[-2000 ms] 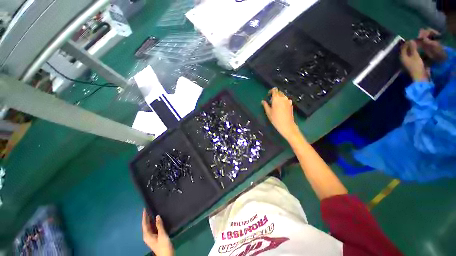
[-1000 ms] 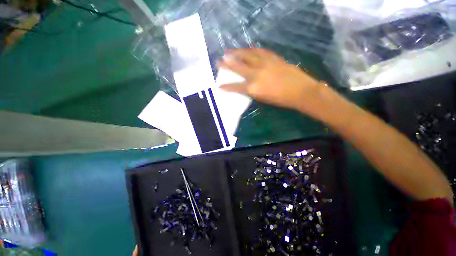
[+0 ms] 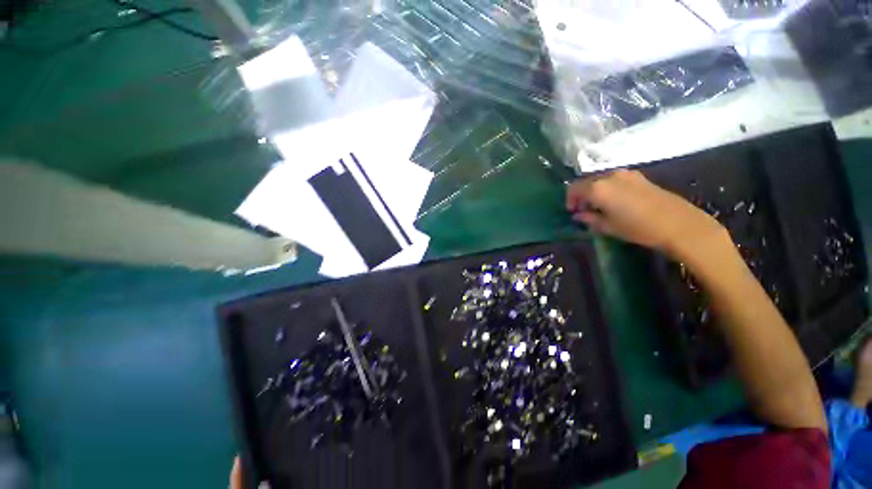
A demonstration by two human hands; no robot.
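The black two-compartment tray [image 3: 421, 329] lies in front of me. Its left side holds dark small parts [image 3: 330, 387] with slim tweezers [image 3: 353, 346] on top; its right side holds a pile of shiny small parts [image 3: 521, 353]. Behind it lies the adhesive sheet [image 3: 358, 218], a black block with narrow lines, among white liner papers [image 3: 387, 91]. My right hand [image 3: 585, 205] is at the back left corner of the second tray, fingers curled; whether they hold anything is unclear. My left hand [image 3: 237, 475] shows only as fingertips at my tray's lower left edge, cut off.
The second black tray [image 3: 776, 215] with loose parts stands at the right. Crinkled clear plastic trays [image 3: 459, 48] and a white board [image 3: 660, 143] with a plastic bag lie behind. A grey frame bar [image 3: 124, 224] crosses from the left. A co-worker's blue sleeve [image 3: 851, 435] shows lower right.
My right hand has left the liner papers and moved right to the second tray's corner. The papers behind my tray are spread differently. The view has also shifted; the tweezers stay on the parts.
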